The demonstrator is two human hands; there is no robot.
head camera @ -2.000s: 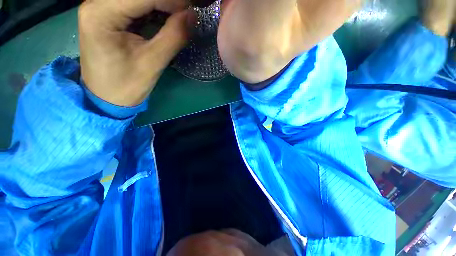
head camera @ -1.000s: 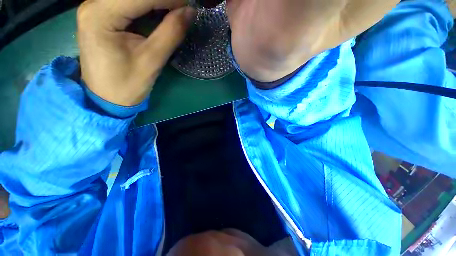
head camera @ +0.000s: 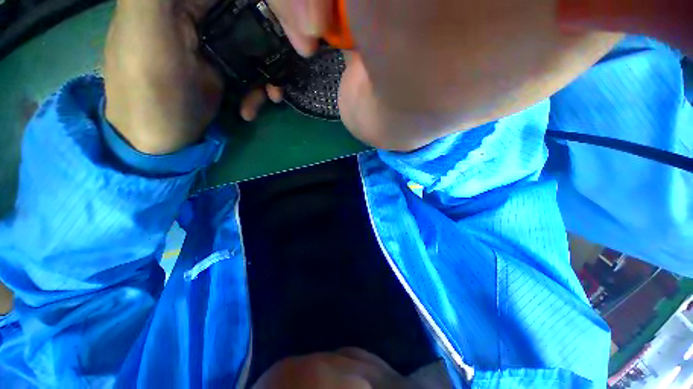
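Note:
My left hand (head camera: 163,83) holds a black device housing (head camera: 247,45) at the top left, with its inner side and small metal parts showing. Its fingertips show below the housing. My right hand (head camera: 425,76), large and blurred at the top, is closed around the orange screwdriver (head camera: 340,26), of which only a part shows between the fingers. The screwdriver's tip is hidden. The round, grainy grey screw dish (head camera: 319,91) lies below and between the hands, partly covered by the housing and my right hand.
The green bench (head camera: 292,144) has its edge just in front of my body. A black cable (head camera: 623,146) crosses at the right, over the blue sleeve (head camera: 631,194) of another person. A blurred red shape (head camera: 631,15) is at the top right.
My left hand has turned, and the black housing has come into clear view. My right hand has shifted, and orange now shows in it. The neighbour's forearm at top right has left view.

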